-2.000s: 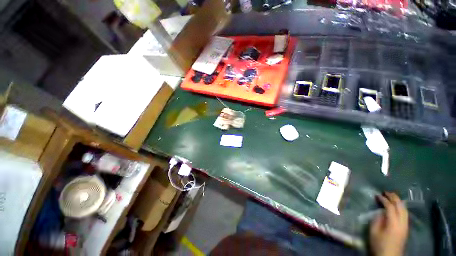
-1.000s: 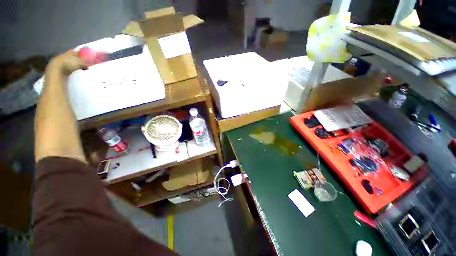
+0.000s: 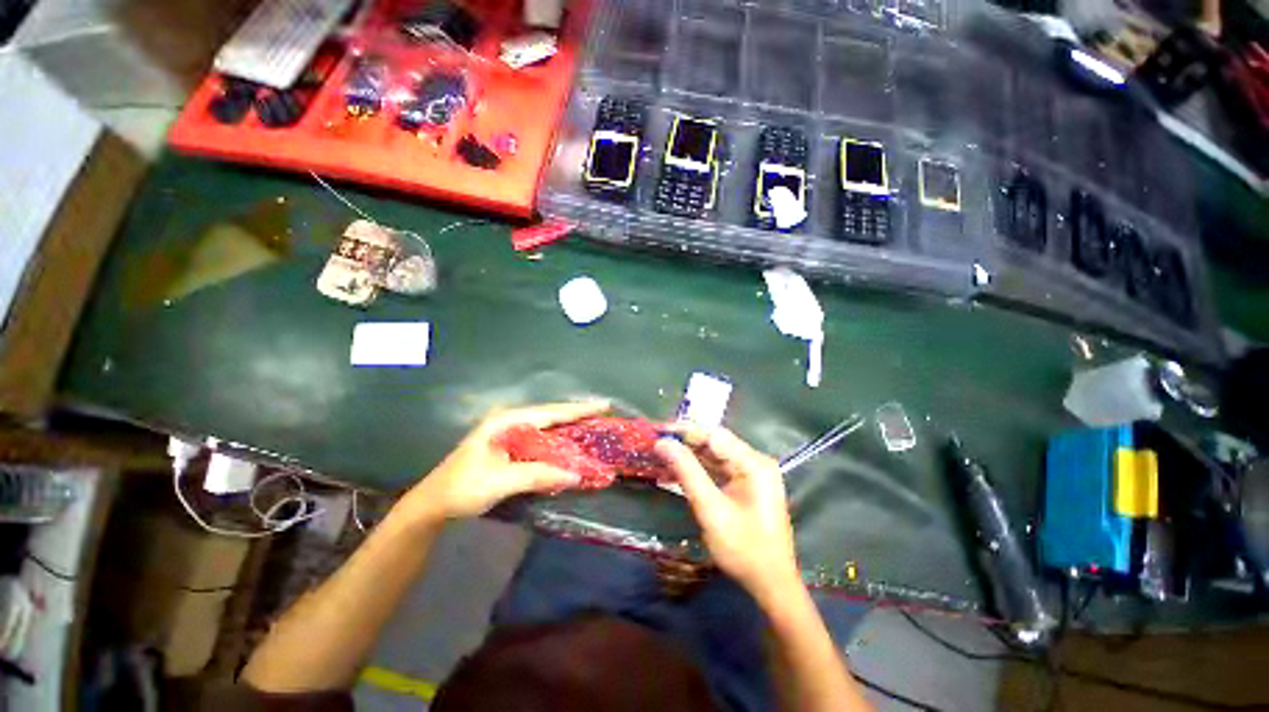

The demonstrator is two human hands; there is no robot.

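Observation:
A crumpled red mesh or bubble-wrap bag (image 3: 592,448) is held between both hands above the bench's front edge. My left hand (image 3: 480,466) grips its left end, with the thumb below and the fingers above. My right hand (image 3: 731,501) grips its right end with thumb and fingers. Something dark shows through the bag near the right fingers; I cannot tell what. A white flat rectangle (image 3: 706,399) lies just behind the right fingers, partly hidden. Silver tweezers (image 3: 824,442) lie right of my right hand, their near end hidden by it.
Behind are a red parts tray (image 3: 348,164) and a clear tray (image 3: 891,264) with keypad phones (image 3: 864,191). A black screwdriver (image 3: 995,536) and blue box (image 3: 1086,498) stand right. A white pad (image 3: 583,301) and white strip (image 3: 796,313) lie on the green mat (image 3: 487,334).
The view has swung back from the shelf at left to the bench. The left hand, earlier reaching out over a white box with something red, now holds the red bag with the right hand.

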